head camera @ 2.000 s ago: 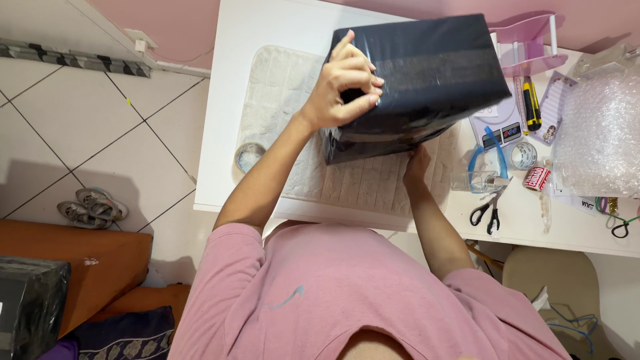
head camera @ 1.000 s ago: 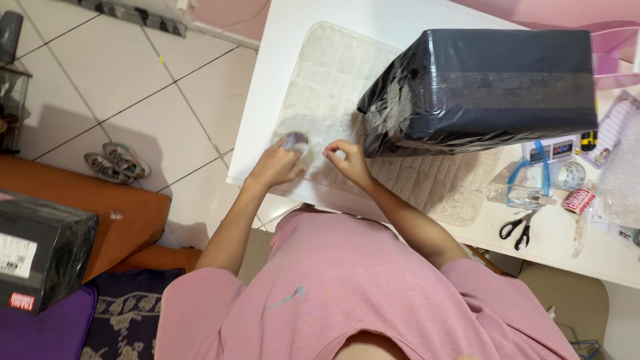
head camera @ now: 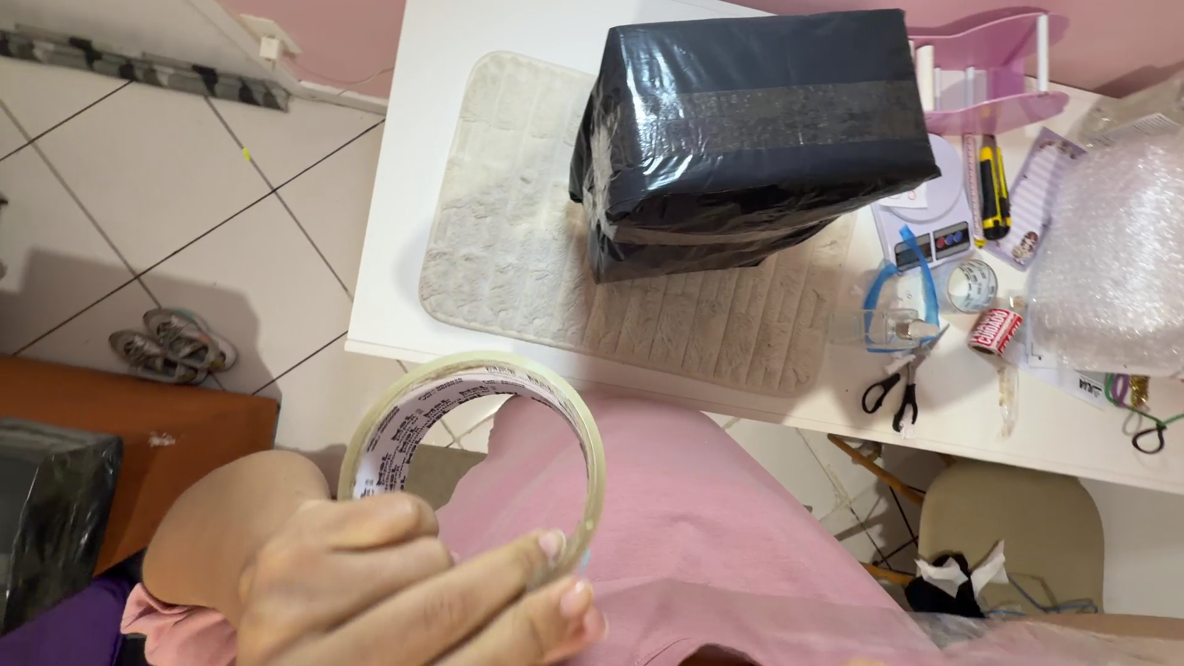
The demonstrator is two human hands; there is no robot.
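Observation:
My left hand (head camera: 398,573) grips a roll of clear packing tape (head camera: 594,462) close to the camera, in front of the table's near edge. My right hand is out of view; a bit of skin, seemingly the forearm, shows at the lower right edge behind a clear film-like strip (head camera: 980,629). Behind the roll, a package wrapped in black plastic (head camera: 758,120) rests on a beige plush mat (head camera: 509,194). Its top bears a band of tape, and its near side looks creased and shiny.
Right of the package lie a kitchen scale (head camera: 930,203), a yellow utility knife (head camera: 994,190), a tape dispenser (head camera: 897,324), black-handled scissors (head camera: 895,388), a red-and-white label roll (head camera: 995,330) and bubble wrap (head camera: 1110,250). Another black-wrapped package (head camera: 55,509) sits at the left, near an orange surface (head camera: 185,444).
Two seconds ago both hands held the black package, tilted, with the tape roll on the table at left. The hands then moved to the roll, and my left hand has raised it toward the camera.

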